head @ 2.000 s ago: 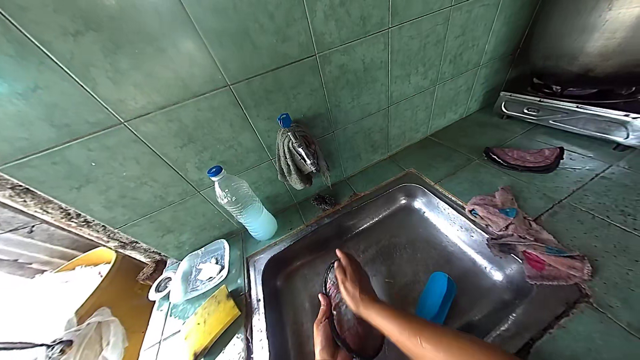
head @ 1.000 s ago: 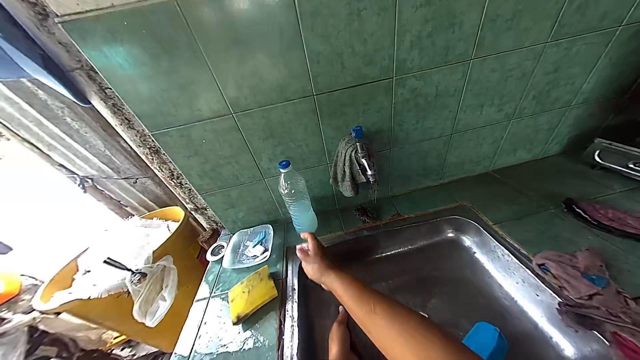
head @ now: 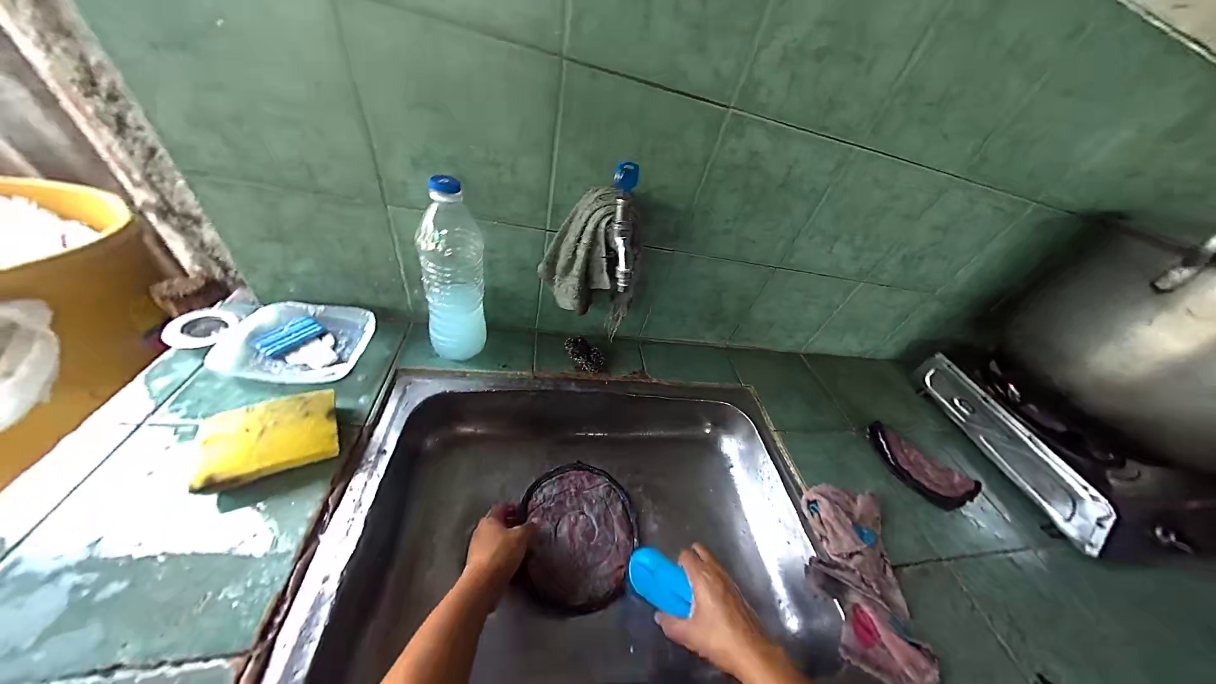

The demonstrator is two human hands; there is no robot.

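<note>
A round, dark-rimmed cloth pad [head: 579,537], purplish and wet-looking, is in the stainless steel sink [head: 456,413]. My left hand [head: 499,546] grips its left edge. My right hand [head: 712,608] is closed around a blue plastic object [head: 661,581], perhaps a brush or scoop, just right of the pad; its underside is hidden. Behind the sink stands a plastic bottle [head: 454,275] of pale blue liquid. A grey cloth [head: 581,249] hangs over the metal tap [head: 622,242] on the tiled wall.
A yellow sponge [head: 268,440] and a plastic tray [head: 356,332] with a blue-and-white item lie left of the sink. On the right are a crumpled rag [head: 860,560], a folded dark-edged pad [head: 921,465] and a stove [head: 1021,456] bearing a large metal pot [head: 1121,332]. A yellow tub [head: 85,361] stands far left.
My right hand has moved from near the bottle down into the sink and has taken hold of the blue object, which lay in the sink before. The view has shifted.
</note>
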